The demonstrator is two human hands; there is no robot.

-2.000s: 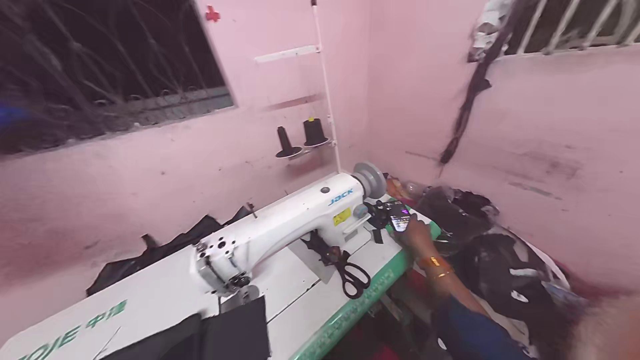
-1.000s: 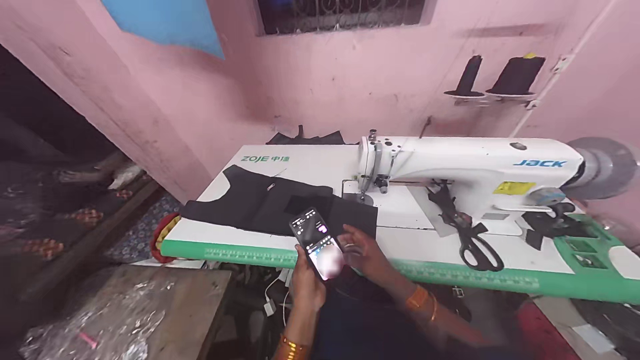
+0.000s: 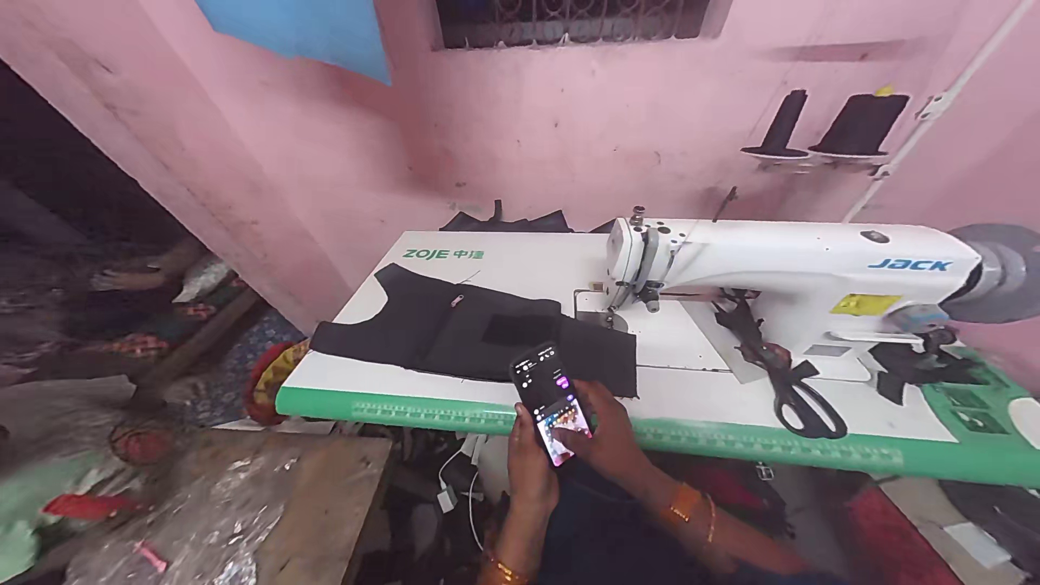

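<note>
My left hand [image 3: 532,467] holds a smartphone [image 3: 551,402] with a lit screen, just in front of the sewing table's green front edge. My right hand [image 3: 605,426] is at the phone's right side, with its thumb over the lower screen. Behind the phone a piece of black fabric [image 3: 390,333] with a small zip pull [image 3: 457,301] lies on the white tabletop [image 3: 528,268]. Its right end lies in front of the needle area of a white Jack sewing machine [image 3: 780,260]. Black-handled scissors [image 3: 804,406] rest under the machine's arm, by dark scraps.
Two black thread spools [image 3: 863,122] stand on a holder behind the machine. More black fabric [image 3: 528,221] lies at the table's back edge. A worn wooden surface [image 3: 325,487] stands at the lower left. A white cable [image 3: 445,496] hangs below the table. Black scraps [image 3: 918,366] lie near the handwheel.
The view has swung left since two seconds ago, when my right hand was at the table's right end with the phone. Now both hands are at the phone, in front of the fabric.
</note>
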